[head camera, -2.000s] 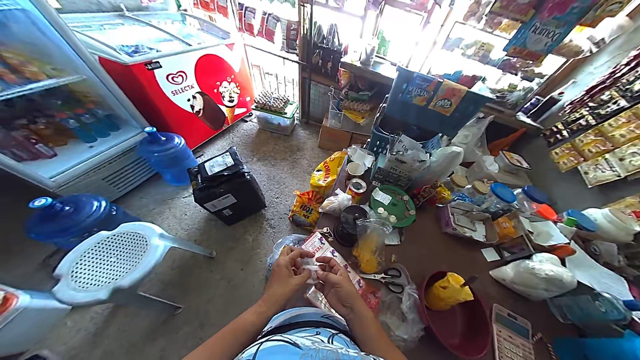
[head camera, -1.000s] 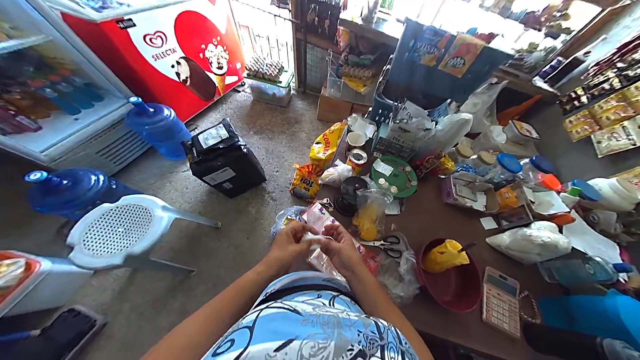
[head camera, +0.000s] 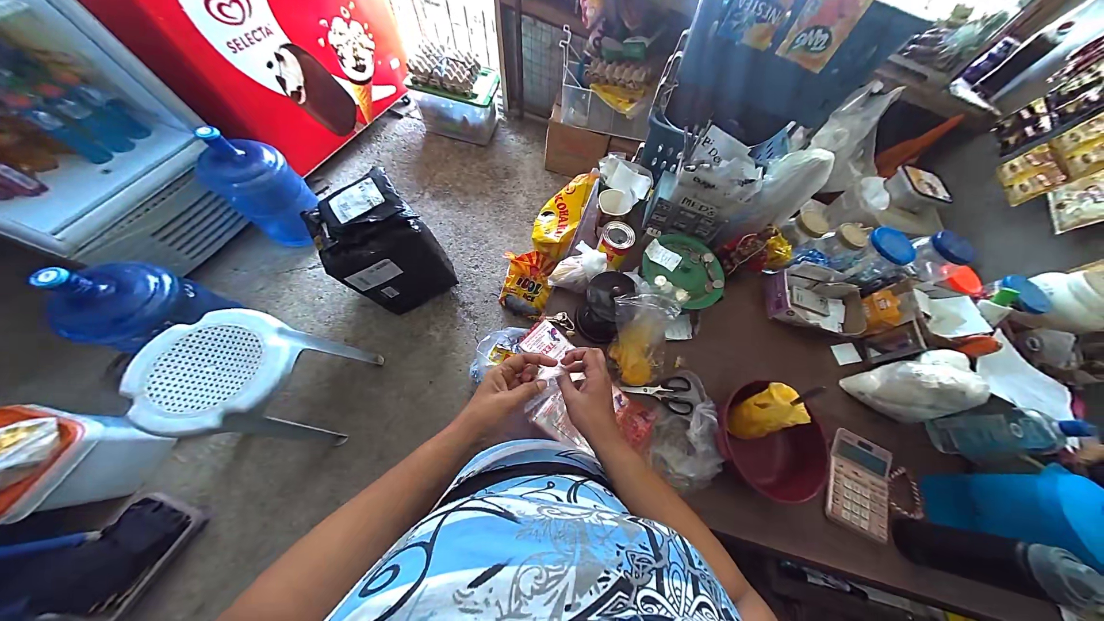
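Close together at the table's near left edge, my left hand (head camera: 504, 392) and my right hand (head camera: 592, 398) pinch a small piece of clear plastic (head camera: 552, 371) between their fingertips. Whether it is a bag's mouth or a loose piece, I cannot tell. Beneath them lies a red and white printed pack (head camera: 545, 341), partly covered by the hands. To the right are a clear bag of yellow contents (head camera: 636, 349), scissors (head camera: 664, 392) with black handles, and a crumpled clear plastic bag (head camera: 690, 444).
A maroon bowl (head camera: 780, 470) holds a yellow packet, beside a pink calculator (head camera: 859, 483). A green plate (head camera: 690, 274) with coins lies farther back. On the floor stand a black-wrapped parcel (head camera: 388, 250), a white plastic stool (head camera: 203, 371) and blue water jugs (head camera: 259, 185).
The view has tilted lower. Both hands stay close together over the printed pack, with small shifts of the fingers around the plastic.
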